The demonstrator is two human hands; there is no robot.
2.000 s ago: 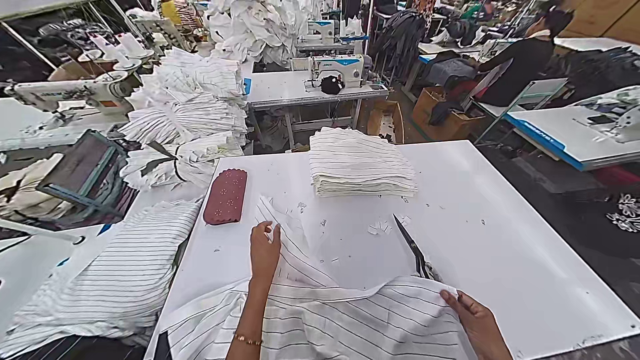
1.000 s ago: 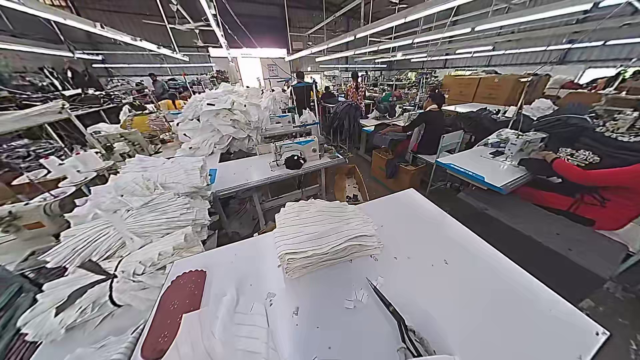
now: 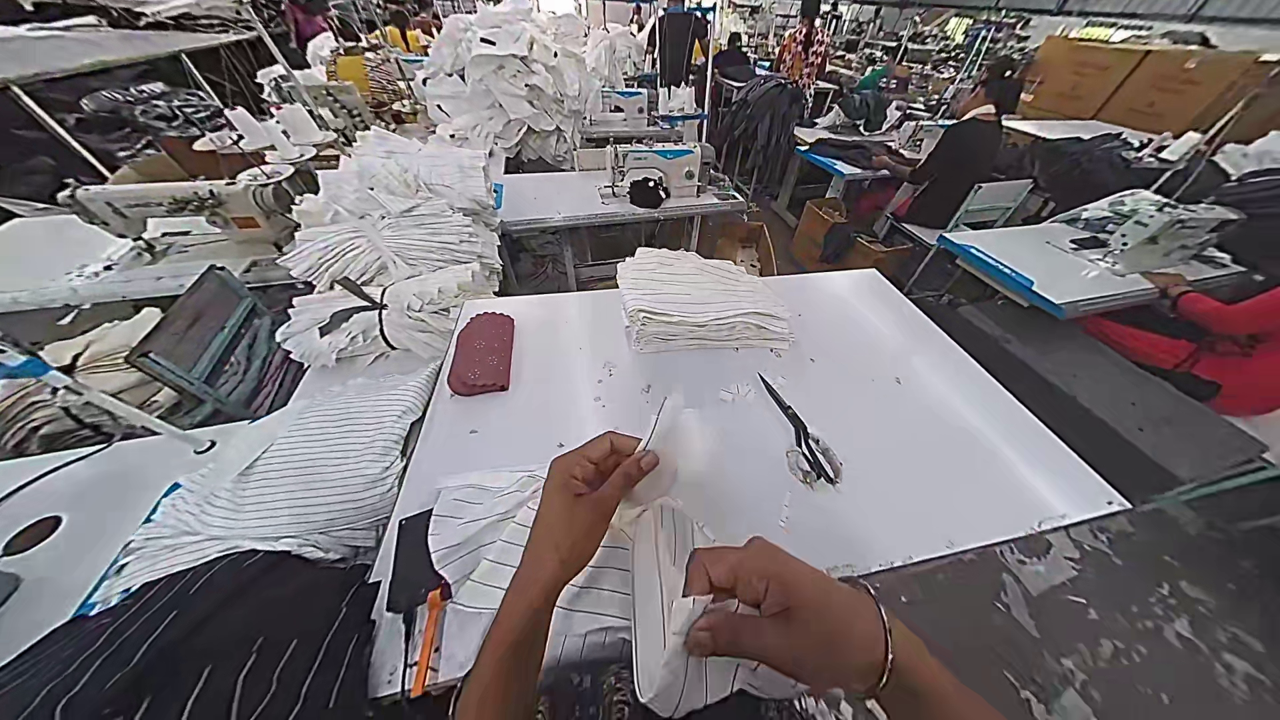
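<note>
My left hand [image 3: 590,495] pinches the narrow upper end of a white striped cloth piece [image 3: 575,560] between thumb and fingers. Lower and to the right, my right hand [image 3: 780,620] grips a folded part of striped cloth, with a bangle at its wrist. The cloth spreads across the near edge of the white table. Beyond it lies a stack of white striped cloth pieces [image 3: 700,305]. Black scissors [image 3: 803,435] rest on the tabletop, pointing away. A dark red scalloped case [image 3: 482,354] lies at the table's left edge. Both hands are apart.
Thread scraps dot the white table [image 3: 950,400]. At left are tied white cloth bundles [image 3: 390,240], a striped cloth pile [image 3: 310,460] and black striped fabric [image 3: 190,640]. A sewing machine [image 3: 655,170] stands ahead. A person in red [image 3: 1200,340] sits at the right.
The view has tilted back down, bringing both hands into sight. Against two seconds ago, my hands are closer together and the right one holds bunched cloth rather than the spread edge.
</note>
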